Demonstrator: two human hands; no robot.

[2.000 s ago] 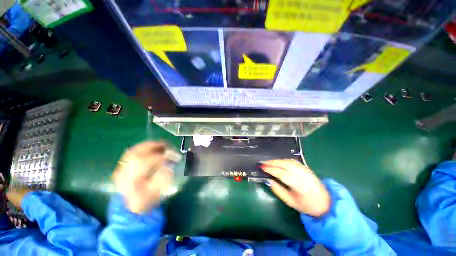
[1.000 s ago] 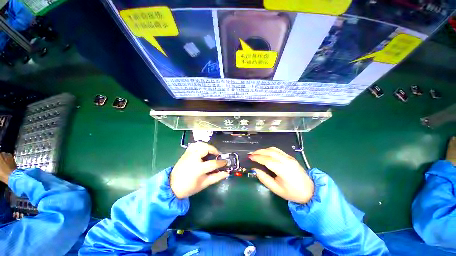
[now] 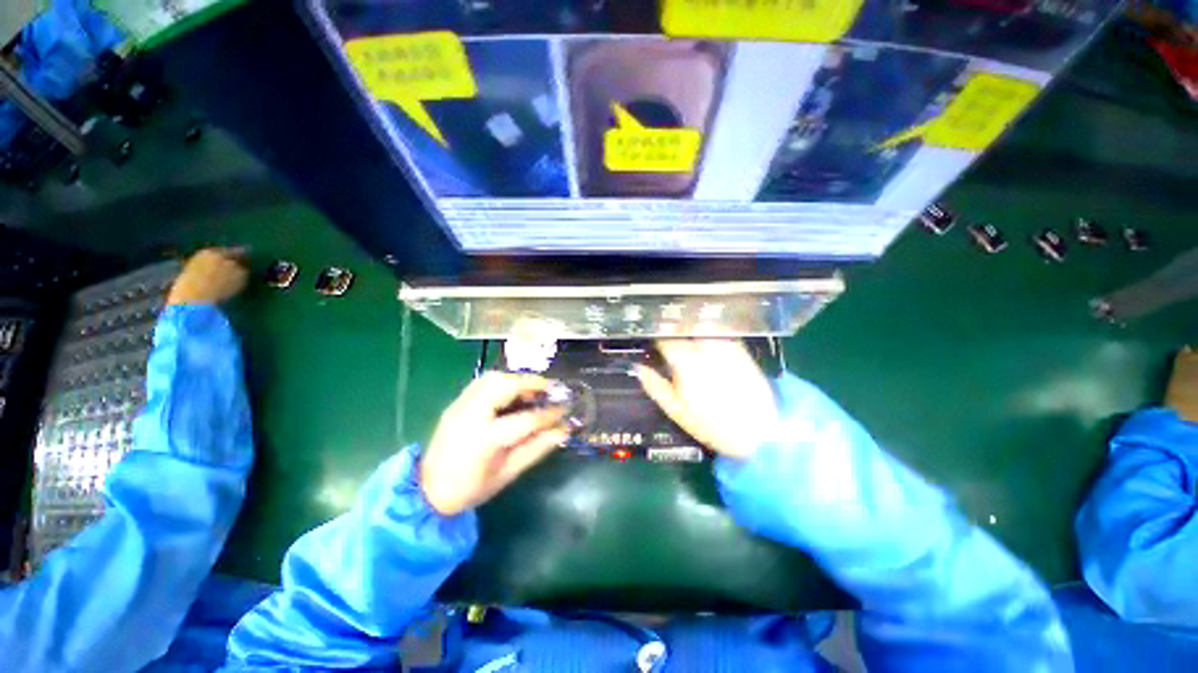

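My left hand [image 3: 486, 444] is at the left part of the black fixture plate [image 3: 618, 410]. Its fingertips hold a small dark unit with a shiny rim [image 3: 562, 398], partly hidden by the fingers and blurred. My right hand [image 3: 713, 392] reaches over the plate's right part, fingertips near its back edge under the clear acrylic guard [image 3: 618, 313]; I cannot tell whether it holds anything. A white irregular patch [image 3: 531, 345] lies at the plate's upper left. A red light [image 3: 621, 455] shows at the plate's near edge.
A large display [image 3: 526, 226] stands behind the guard. Two small units [image 3: 334, 280] lie left on the green mat, several more [image 3: 988, 237] right. At left, a neighbour's hand [image 3: 210, 276] is above a grey tray [image 3: 99, 381]. Another person's sleeve [image 3: 1143, 500] is at right.
My right hand has moved forward over the plate toward the guard. My left hand has shifted slightly left with the unit. The neighbour's left-side arm has reached forward past the tray.
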